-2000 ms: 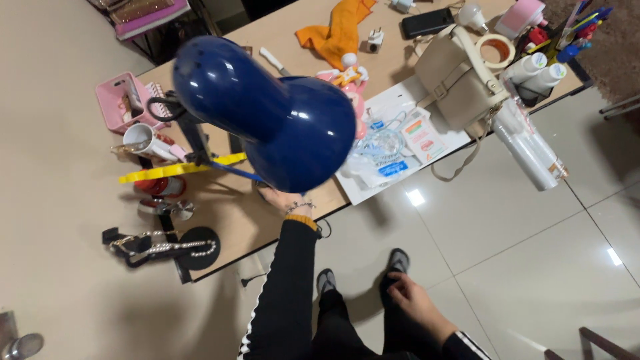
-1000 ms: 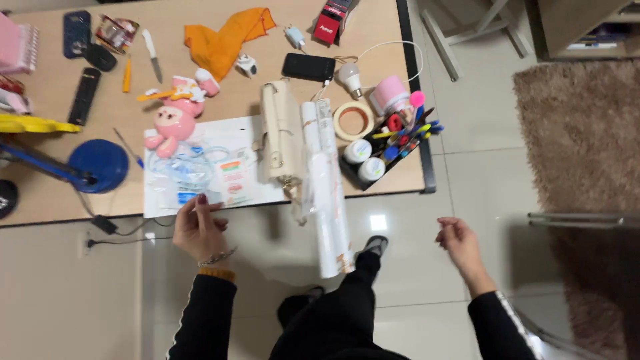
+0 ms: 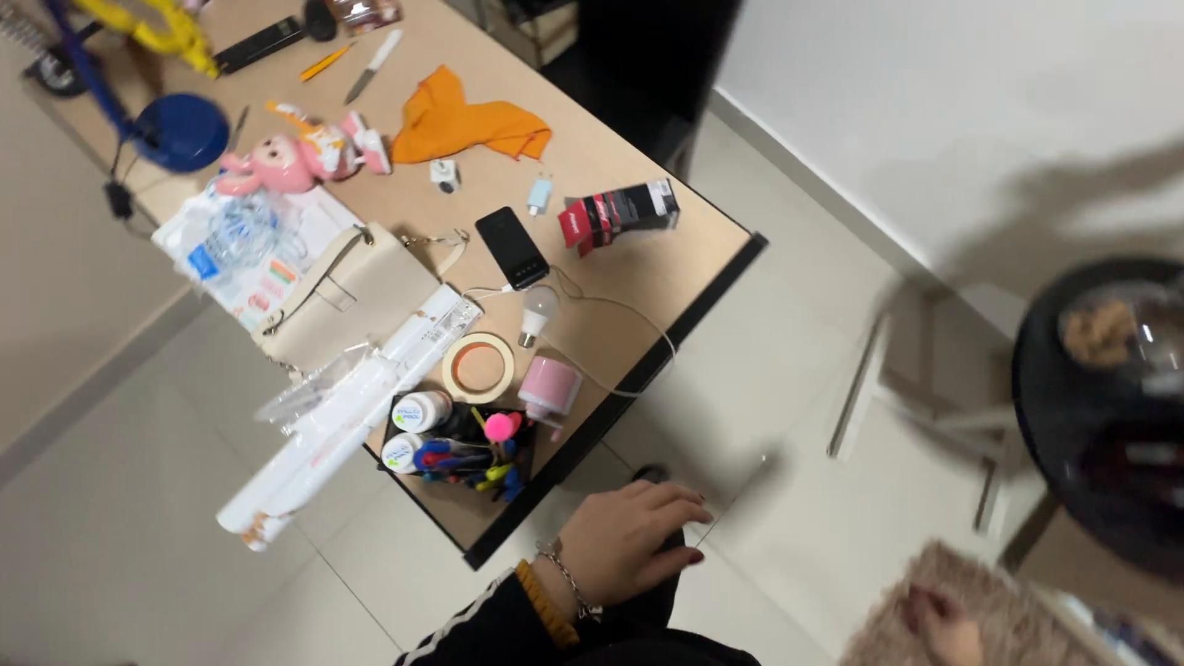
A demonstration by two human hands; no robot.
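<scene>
My left hand (image 3: 629, 546), with a chain bracelet at the wrist, is empty with fingers apart, just off the desk's end. Low at the right, my right hand (image 3: 943, 624) hangs over the rug, blurred; its fingers are unclear. Nearest the left hand on the desk is a black holder of pens (image 3: 462, 458) with two white-lidded bottles, beside a pink container (image 3: 550, 387) and a roll of masking tape (image 3: 477, 368). A light bulb (image 3: 536, 314), a black phone (image 3: 511, 247) on a cable and a red-black box (image 3: 620, 215) lie farther in. White rolls (image 3: 342, 421) rest against a cream handbag (image 3: 356, 310).
An orange cloth (image 3: 467, 125), a pink figurine (image 3: 305, 162), a knife (image 3: 375, 65) and a blue lamp (image 3: 180, 131) are on the desk (image 3: 592, 120). The rolls jut past its edge. At right stand a round black table (image 3: 1054, 370) and a brown rug (image 3: 911, 592).
The view has swung toward the desk's end and the right side of the room. My left hand, earlier by the blue lamp, is now beyond the end with the pen holder.
</scene>
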